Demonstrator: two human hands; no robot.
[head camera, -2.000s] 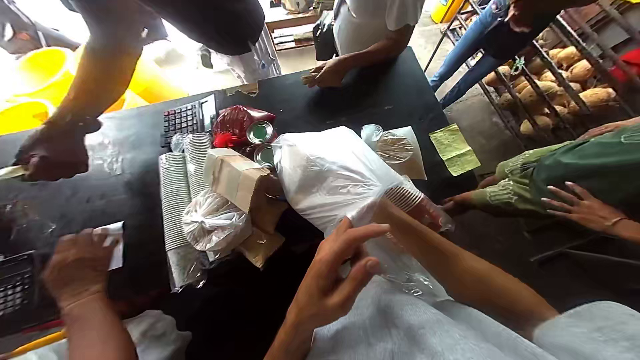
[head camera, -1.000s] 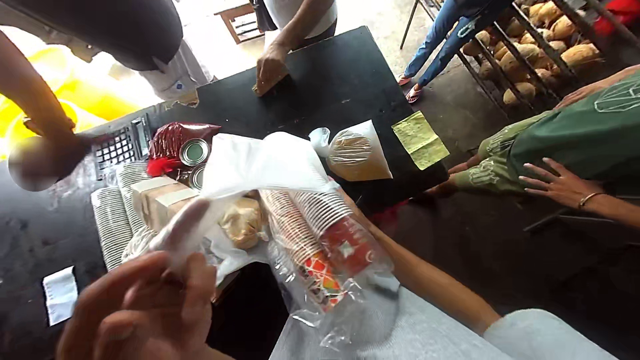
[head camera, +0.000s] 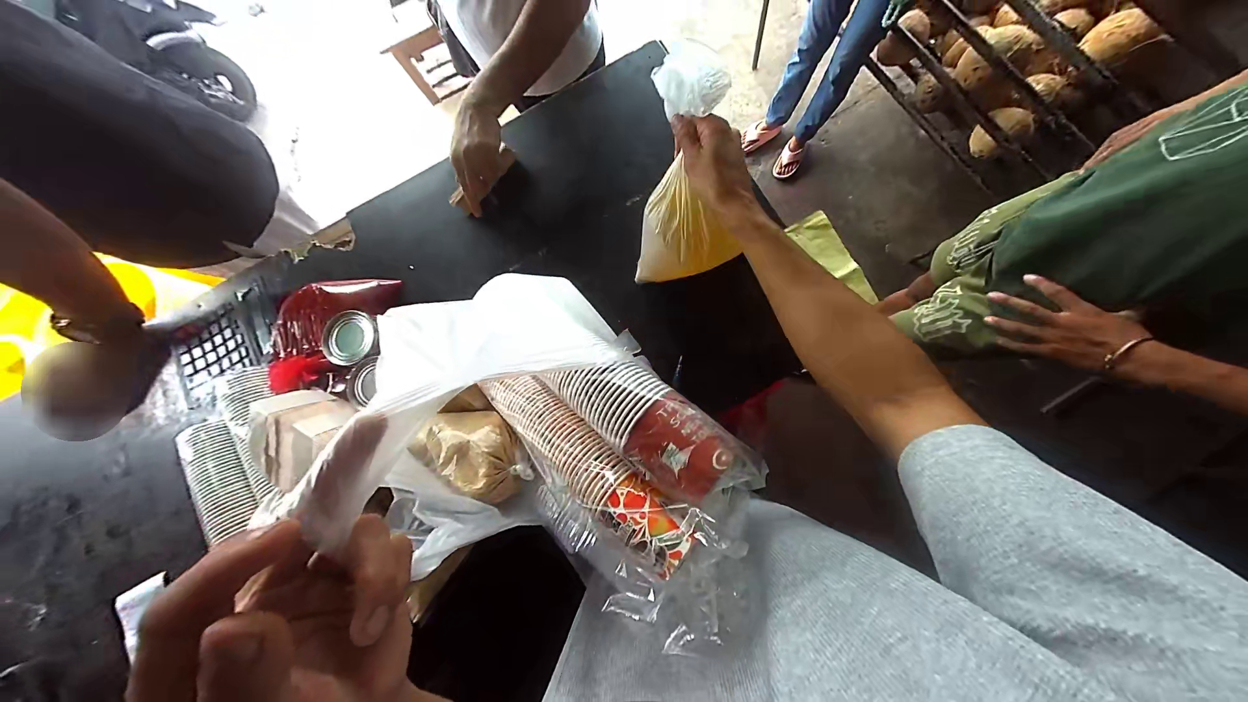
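My left hand (head camera: 283, 614) pinches the edge of a white plastic carrier bag (head camera: 439, 336), pulling its mouth wide. Inside the bag or at its mouth lie a knotted bag of brown powder or grains (head camera: 473, 453) and two stacks of paper cups (head camera: 595, 419) in clear wrap, whose ends stick out toward me. My right hand (head camera: 717, 166) grips the gathered neck of a clear plastic bag with yellowish contents (head camera: 687, 229), over the far right of the black table. Behind the carrier bag are a tin can (head camera: 349, 337), a dark red packet (head camera: 336, 302) and a wrapped carton (head camera: 292, 429).
A calculator (head camera: 219, 341) and more wrapped cup stacks (head camera: 210, 478) lie on the black table (head camera: 575, 156) at left. A yellow-green paper (head camera: 829, 253) is at the right edge. Across the table, a person's hand (head camera: 478, 156) touches a small brown piece. Another person in green sits at right.
My right hand has moved to the far right of the table and now grips the yellowish bag, which lay there before. My left hand still holds the carrier bag, opened since the earliest frame.
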